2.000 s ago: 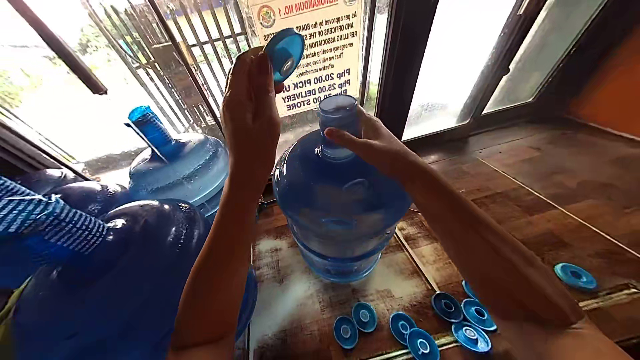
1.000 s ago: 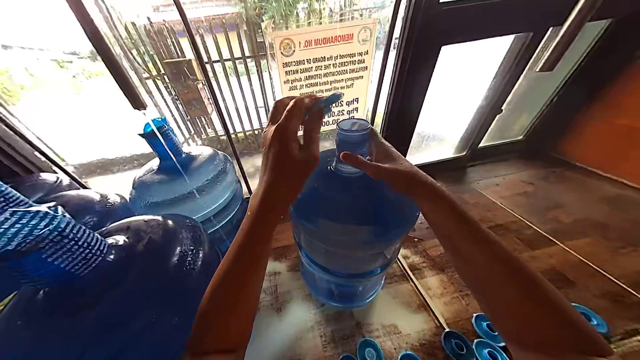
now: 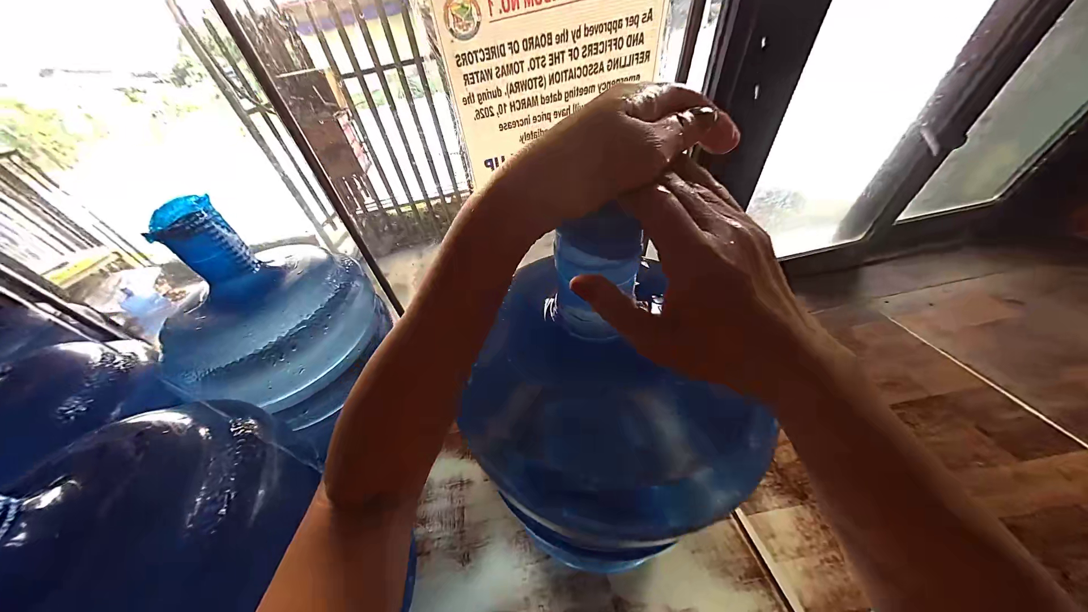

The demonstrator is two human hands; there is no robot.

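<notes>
A large blue plastic water jug (image 3: 620, 442) stands upright on the floor in front of me. My left hand (image 3: 625, 140) lies over the top of its neck, palm down, with its fingers reaching to the right. The blue cap seen earlier is hidden, probably beneath that hand. Around the right side of the neck (image 3: 595, 255) curves my right hand (image 3: 705, 263), its thumb against the front of the neck and its fingers under the left hand's fingers. Whether the right hand grips firmly is hard to tell.
Another blue jug (image 3: 272, 331) with a covered neck stands to the left by the glass. Darker jugs (image 3: 161, 501) fill the lower left. A printed notice (image 3: 552, 76) hangs on the glass, beside a dark door frame (image 3: 765, 110). Brown tiles (image 3: 960, 382) cover the floor at right.
My left hand has come down from beside the neck, where it held a blue cap, onto the neck's top. My right hand stays at the neck. The view has moved closer, and the loose caps are out of it.
</notes>
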